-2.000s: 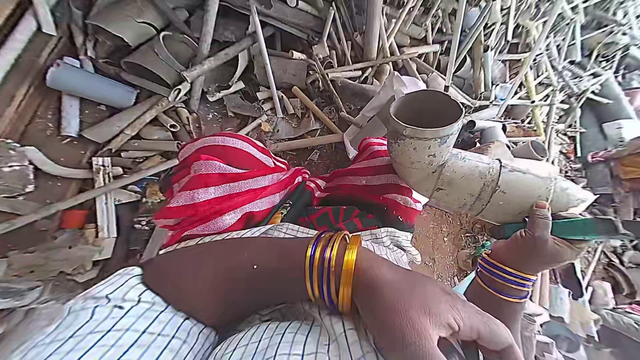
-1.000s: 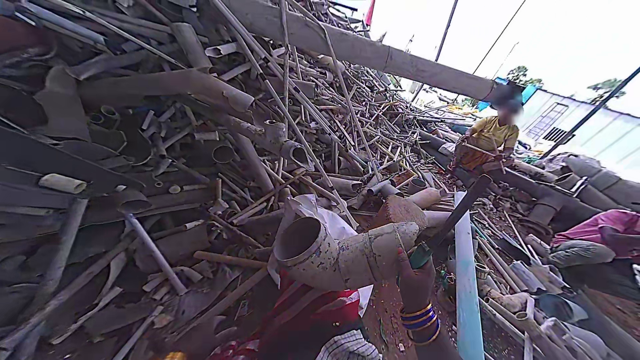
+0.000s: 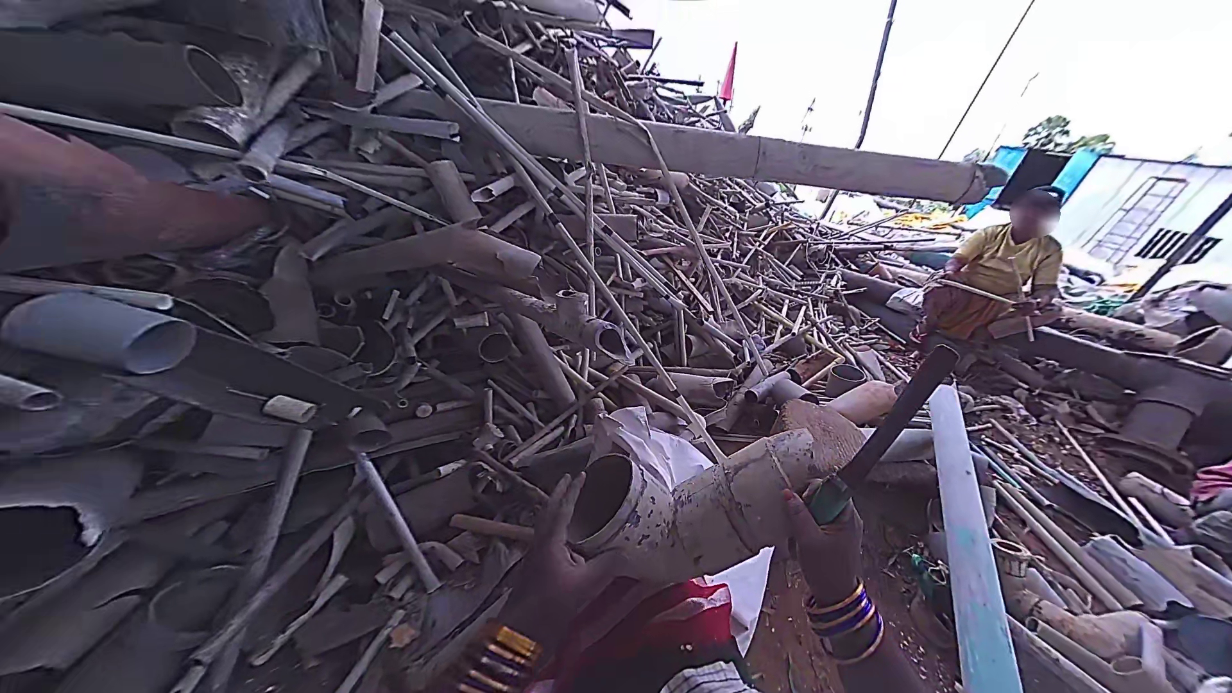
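Note:
A dirty, pale plastic pipe elbow lies across the space between my hands, its round open mouth turned up and to the left. My left hand, with gold bangles at the wrist, touches the elbow at the mouth end, thumb and fingers spread around it. My right hand, wearing blue and gold bangles, is closed on the green handle of a dark, long-bladed tool, fingertips against the elbow's far end. The blade points up and to the right. White sheeting shows behind the elbow.
A huge heap of scrap pipes rises ahead and left. A long, thick pipe juts across it. A pale blue-green pipe lies right of my right hand. A person in a yellow top sits beyond, holding a thin stick.
My left hand, over my lap two seconds ago, is now at the elbow's mouth. My right hand still holds the tool beside the elbow. The view has swung up toward the heap.

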